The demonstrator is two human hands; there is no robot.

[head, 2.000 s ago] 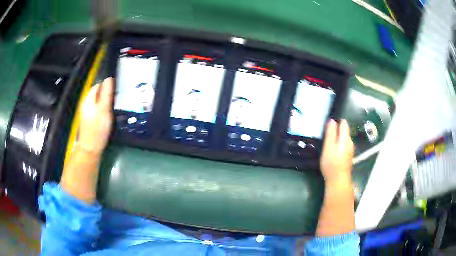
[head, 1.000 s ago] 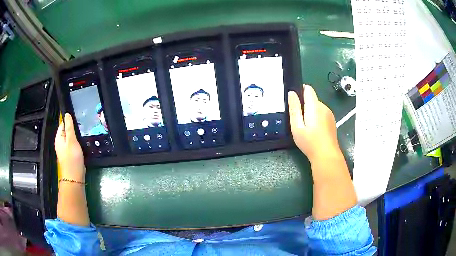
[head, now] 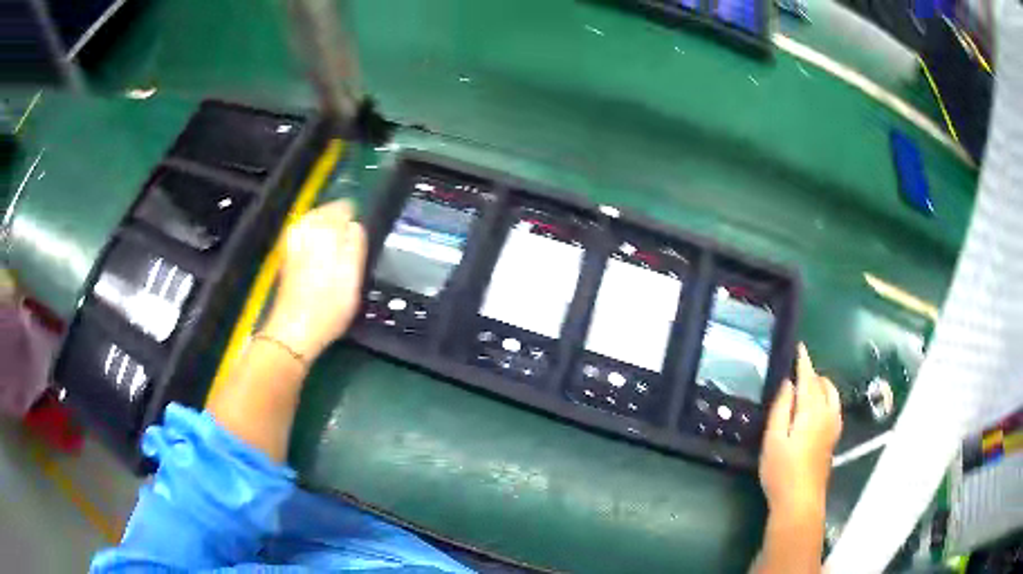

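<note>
A black four-slot phone tray is tilted in the view, its right end lower. It holds several smartphones with lit camera screens; the two middle screens are white, the outer two grey-blue. My left hand grips the tray's left end. My right hand grips its right end, with fingers along the edge. The undersides of both hands' grips are hidden. The picture is slightly blurred.
Another tray of dark phones lies at left beside yellow tape. A white label strip hangs at right, with a colour chart behind. A blue item and a silver round fitting lie right. A tray with blue lies at the far side.
The tray now slopes down to the right and sits lower and further right in the view. The faces on the screens are gone. Both hands still hold its ends.
</note>
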